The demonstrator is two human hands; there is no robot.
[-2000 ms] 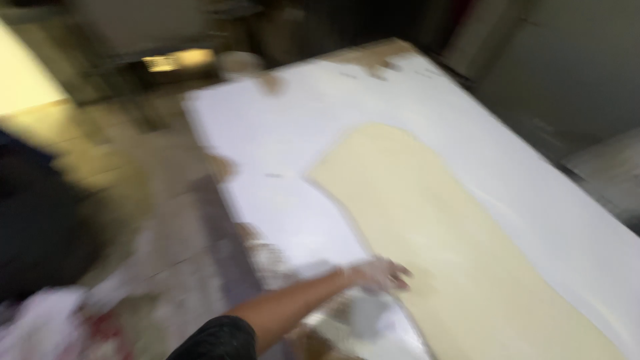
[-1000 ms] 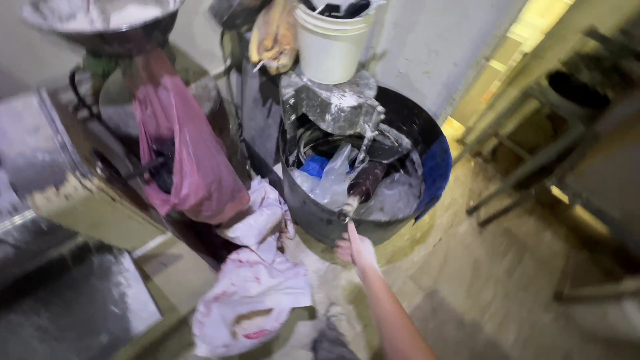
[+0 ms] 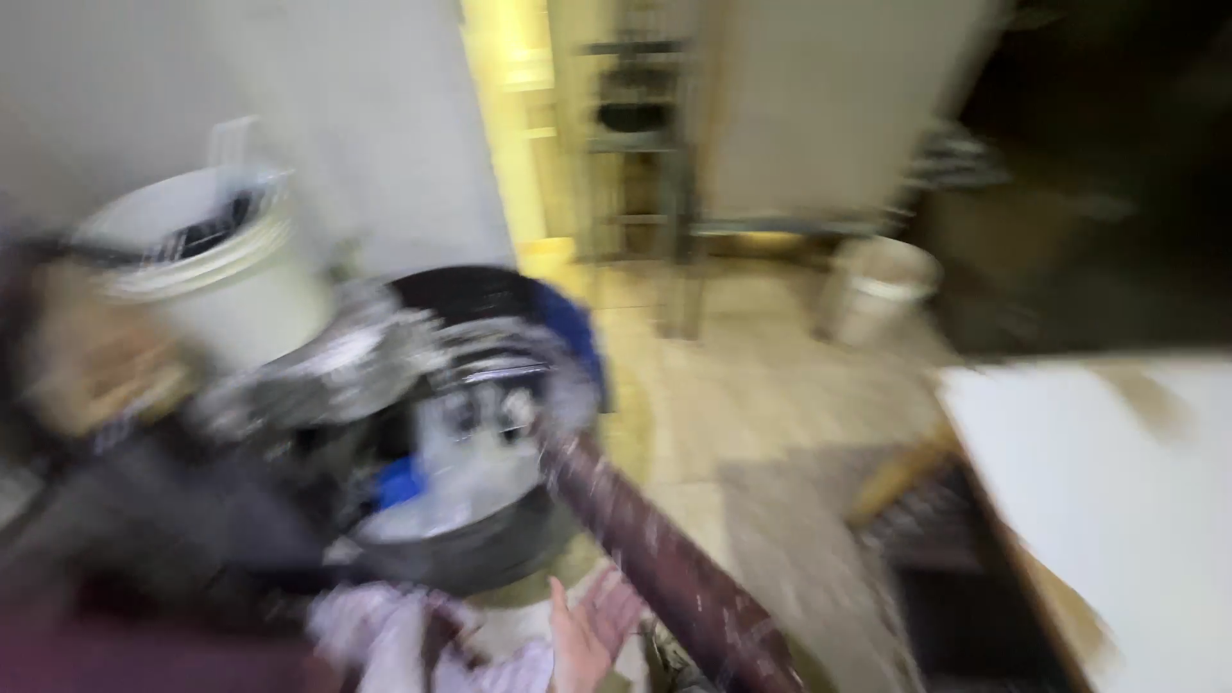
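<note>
The view is strongly blurred. My left hand (image 3: 589, 624) is at the bottom centre, palm turned up and thumb apart, with nothing in it. Its fingertips are close to a long dark red rolling pin (image 3: 664, 558); whether they touch it I cannot tell. The pin slants from the round black tub (image 3: 472, 553) down to the bottom edge, where its lower end is hidden. Inside the tub are clear plastic and a blue item (image 3: 397, 481). My right hand is not in view.
A white bucket (image 3: 245, 303) with dark items stands at the left, beside a greyish cover (image 3: 337, 371) over the tub. A white-topped table (image 3: 1107, 500) is at the right. Farther back are a small pail (image 3: 881, 289) and a metal stand (image 3: 635, 144).
The rolling pin, earlier lying in the tub with my right hand at its end, now extends well out of it. My left hand has come into view. The view has swung right.
</note>
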